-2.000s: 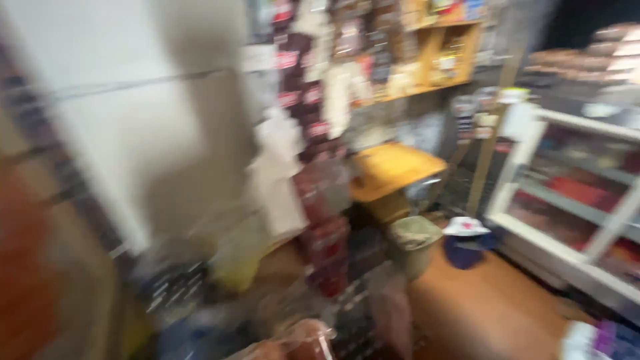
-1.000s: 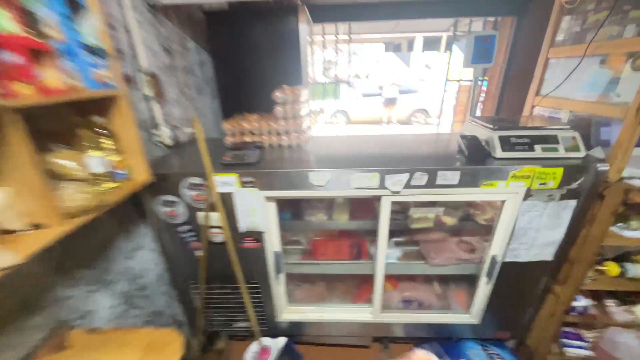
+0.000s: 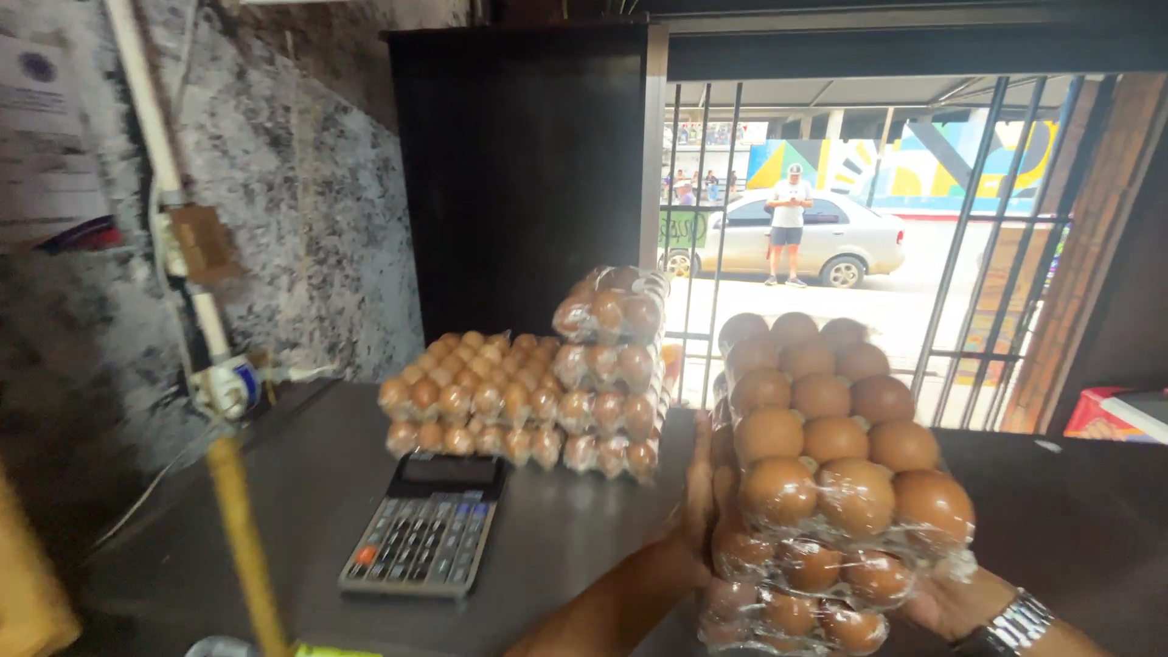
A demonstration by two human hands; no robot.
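Observation:
Between my two hands is a stack of plastic-wrapped cartons of brown eggs (image 3: 835,438), held above the dark counter. My left hand (image 3: 701,497) presses along the stack's left side, its fingers pointing up and away. Beneath the lower right side is my right hand (image 3: 954,593), with a metal watch at the wrist; its fingertips are hidden by the eggs. Left of the held stack, wrapped egg cartons (image 3: 607,383) stand piled on the counter, beside wider trays of brown eggs (image 3: 474,388). A desk calculator (image 3: 424,529) lies in front of those trays.
The dark counter (image 3: 547,566) runs up to a barred opening with metal bars (image 3: 967,237). Outside, a person (image 3: 789,219) stands by a silver car (image 3: 844,242). A yellow pole (image 3: 245,547) leans at the counter's near left, and a cable hangs by the mottled wall (image 3: 310,201).
The view has swung and come closer to the counter with the eggs. Both my hands now hold a wrapped egg stack, which neither earlier frame plainly shows in them.

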